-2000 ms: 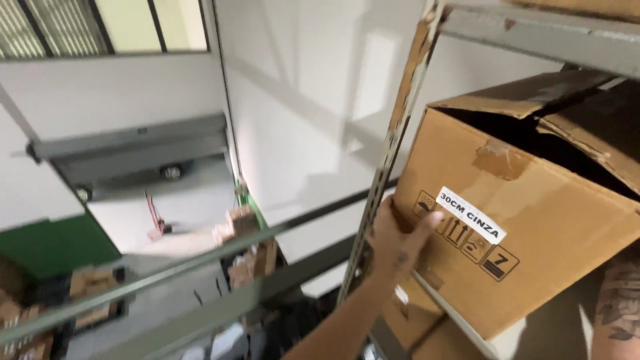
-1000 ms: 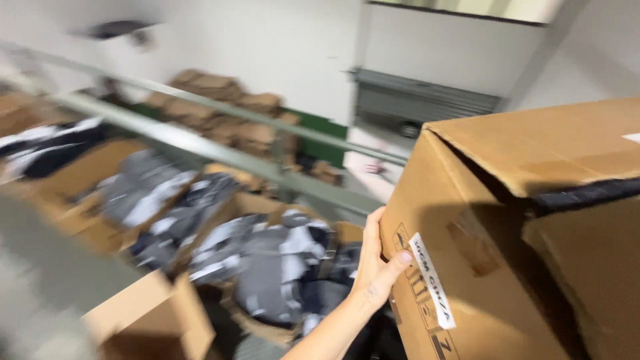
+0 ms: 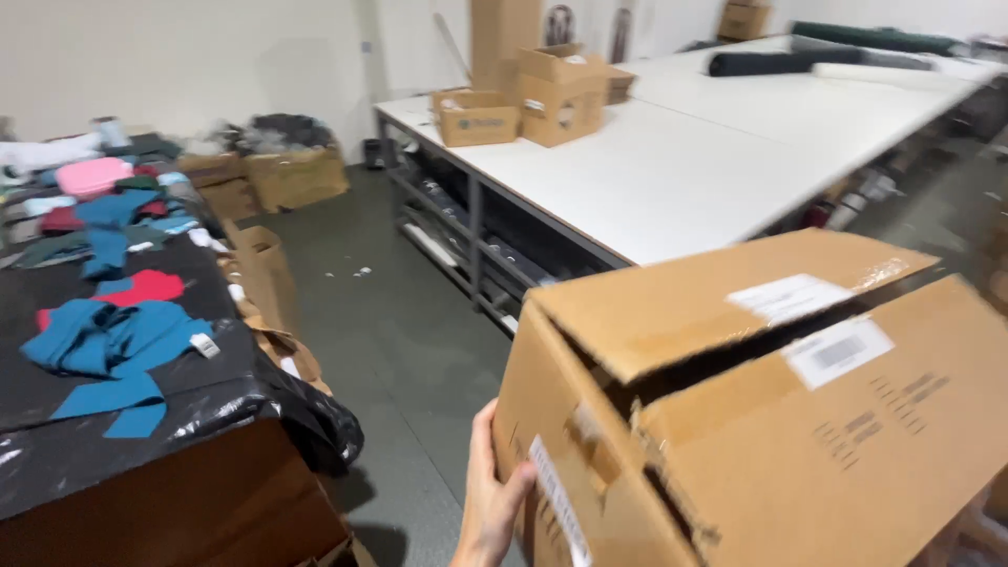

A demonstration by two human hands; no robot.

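Note:
A large cardboard box (image 3: pixel 756 394) fills the lower right of the head view, its top flaps partly apart with a dark gap between them. White labels are stuck on the flaps and on its near side. My left hand (image 3: pixel 496 480) holds the box at its left side, thumb on the face with the label and fingers around the corner. At the lower right edge, part of my right hand (image 3: pixel 972 528) shows, blurred, against the far right side of the box; its fingers are mostly hidden.
A long white-topped table (image 3: pixel 669 173) with a metal frame bears cardboard boxes (image 3: pixel 559 94) and fabric rolls (image 3: pixel 787 61). On the left, black plastic (image 3: pixel 205 394) holds blue and red cloth pieces (image 3: pixel 118 339). Filled cartons (image 3: pixel 295 177) stand by the wall; grey floor (image 3: pixel 394 354) lies between.
The box was at a metal shelf two seconds ago; now it is away from the shelf in my hands. The view has swung to a room with tables.

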